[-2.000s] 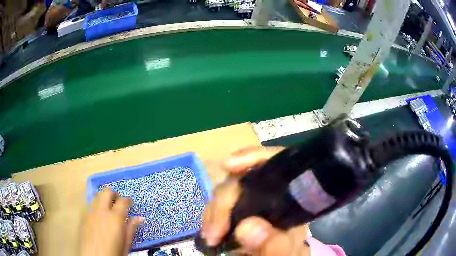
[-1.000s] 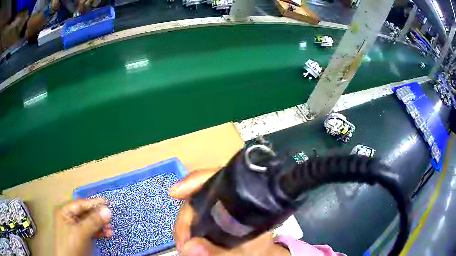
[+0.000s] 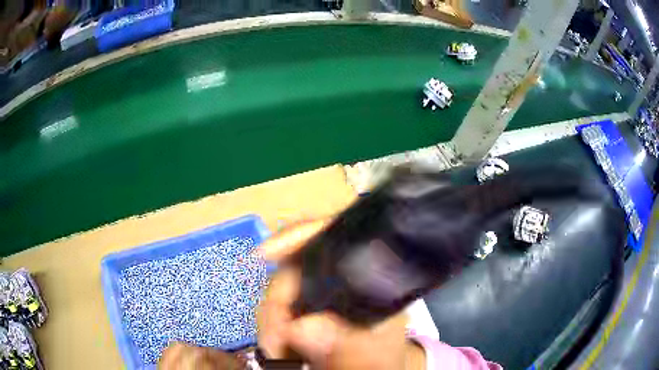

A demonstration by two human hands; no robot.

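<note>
My right hand (image 3: 325,329) is wrapped around the black electric screwdriver (image 3: 390,253), which is blurred and tilted, its cord end up and to the right. My left hand (image 3: 202,358) is at the bottom edge, cut off, over the near rim of the screw bin; its fingers are mostly hidden, so what it holds cannot be told. The light-blue screw bin (image 3: 108,289) holds a layer of tiny screws (image 3: 191,289). A small dark and white part (image 3: 278,363) shows under my right hand, mostly hidden.
The tan cardboard sheet (image 3: 72,264) lies under the bin. Stacked assemblies (image 3: 18,300) stand at the left edge. The green conveyor belt (image 3: 253,130) carries two units (image 3: 436,94). A pale post (image 3: 506,87) rises at right. Loose units (image 3: 531,222) lie on the dark bench (image 3: 470,311).
My left hand has moved from the bin's left side down and right to the near edge, close to my right hand. The screwdriver is blurred and has shifted right. The conveyor units have moved slightly left.
</note>
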